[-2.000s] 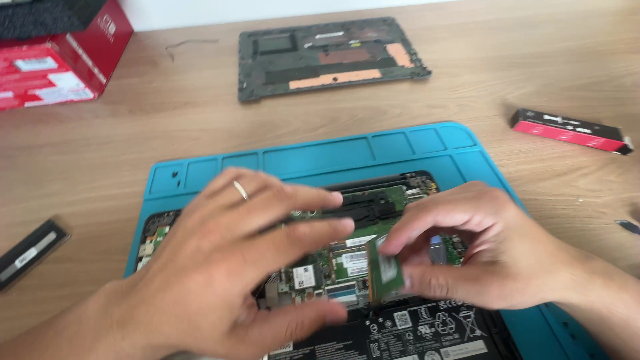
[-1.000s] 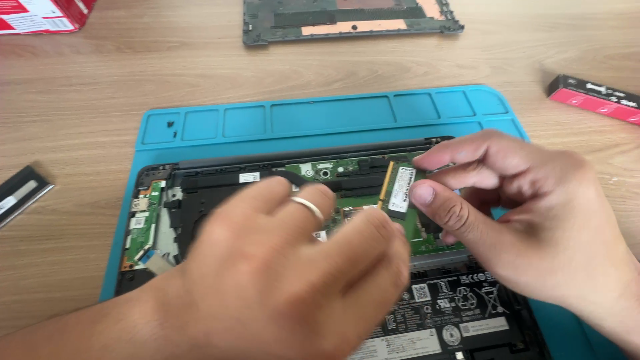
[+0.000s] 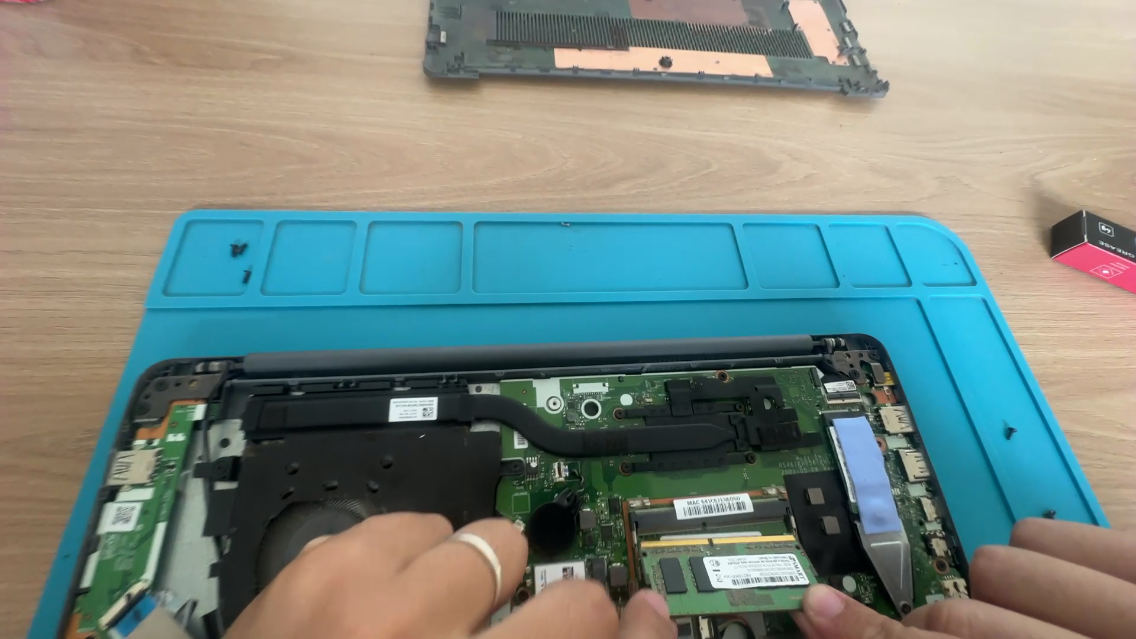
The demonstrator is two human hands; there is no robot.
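A green RAM module [image 3: 723,575] with a white label lies over the memory slot [image 3: 710,510] of an opened laptop [image 3: 550,351], its gold contacts toward the slot's connector. Whether the contacts are seated I cannot tell. My right hand [image 3: 958,590] has its thumb at the module's lower right corner. My left hand [image 3: 444,581], with a ring, has a fingertip at the lower left corner; its other fingers are partly cut off by the frame. The black heat pipe [image 3: 603,439] and the fan [image 3: 364,497] sit left of and above the slot.
Under the laptop is a blue silicone mat [image 3: 532,319] with small screws [image 3: 238,249] in its upper left compartment and more along its right side. Behind lies the laptop's bottom cover [image 3: 657,44]. A black and pink box [image 3: 1096,248] stands at the right edge.
The RAM module, held up between my hands a second ago, is now down at the slot. Both hands have moved lower in the view, uncovering the heat pipe. The view has moved closer.
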